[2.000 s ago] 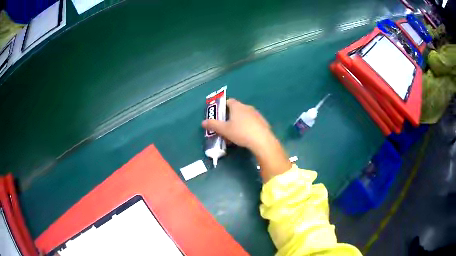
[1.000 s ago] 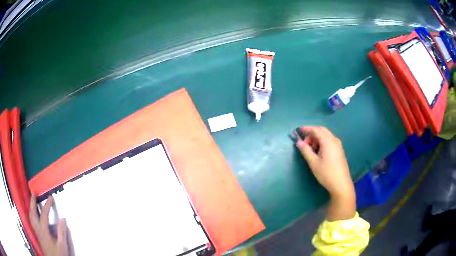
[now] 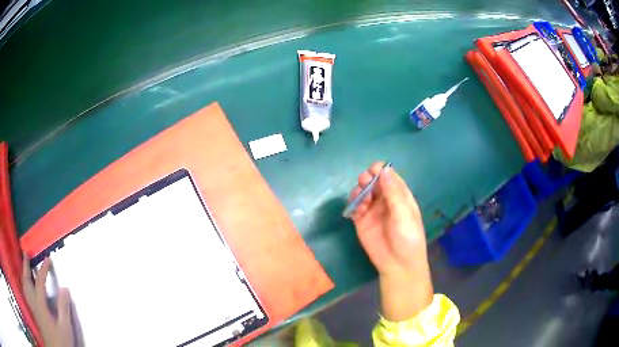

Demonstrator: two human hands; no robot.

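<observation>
A white display panel point(image 3: 149, 264) with a thin black notched border lies on an orange-red foam tray point(image 3: 237, 203) at the lower left. My left hand point(image 3: 51, 308) rests at the panel's left edge, cut off by the picture's bottom; its fingers are apart, and whether it grips the edge is unclear. My right hand point(image 3: 394, 223) is raised over the bench's front edge, right of the tray. It holds thin grey tweezers point(image 3: 366, 191) between thumb and fingers. The adhesive tube point(image 3: 316, 91) lies on the green bench, nozzle towards me.
A white card point(image 3: 267, 146) lies beside the tray. A small glue bottle point(image 3: 429, 110) lies right of the tube. Stacked orange-red trays point(image 3: 502, 95) with a panel stand at the right. Blue bins point(image 3: 492, 230) sit below the edge. A person in a yellow smock point(image 3: 590, 129) is at far right.
The tube was in my right hand two seconds ago and now lies on the bench. My right hand has come towards me with the tweezers, now clearly visible. My left hand came into view.
</observation>
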